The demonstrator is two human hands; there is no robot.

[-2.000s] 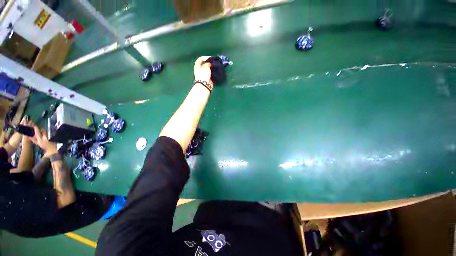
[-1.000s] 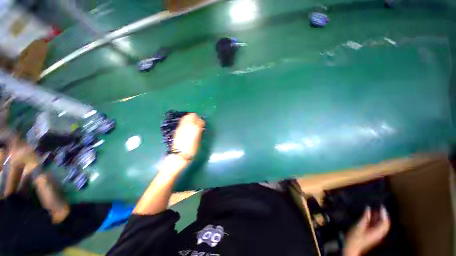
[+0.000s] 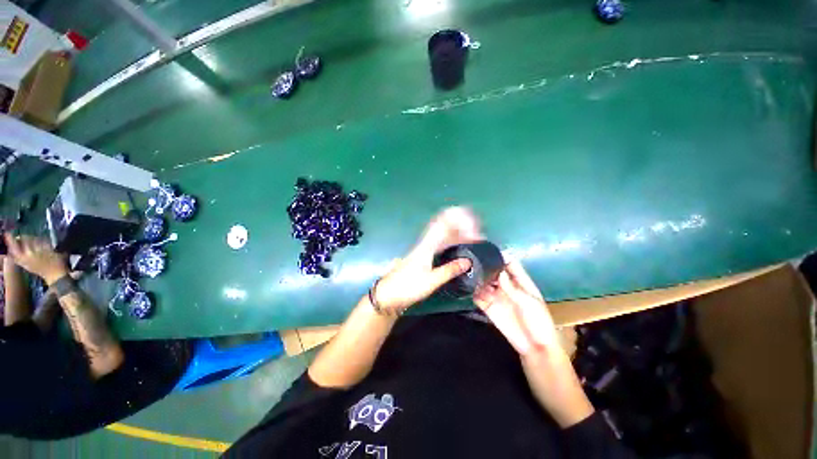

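A black cylinder housing (image 3: 485, 260) is held between my two hands near the belt's front edge, its round open end showing. My left hand (image 3: 432, 264) grips it from the left, with the thumb at the opening and the fingers blurred. My right hand (image 3: 517, 309) holds it from the right with the fingertips. Whether a small part is in my fingers cannot be told. A loose pile of small glossy black parts (image 3: 324, 222) lies to the left on the green belt (image 3: 573, 170). Another black housing (image 3: 447, 61) stands further back, with a pale wire beside its top.
A white disc (image 3: 237, 237) lies left of the pile. Motor assemblies (image 3: 150, 260) cluster at left by a grey box (image 3: 94, 211); others lie at the back. A worker's arm (image 3: 82, 323) is at far left. A carton (image 3: 761, 359) of black housings is at my right.
My left hand has moved right from the pile to the housing. My right hand has come up from the carton and now holds a housing. The view has shifted.
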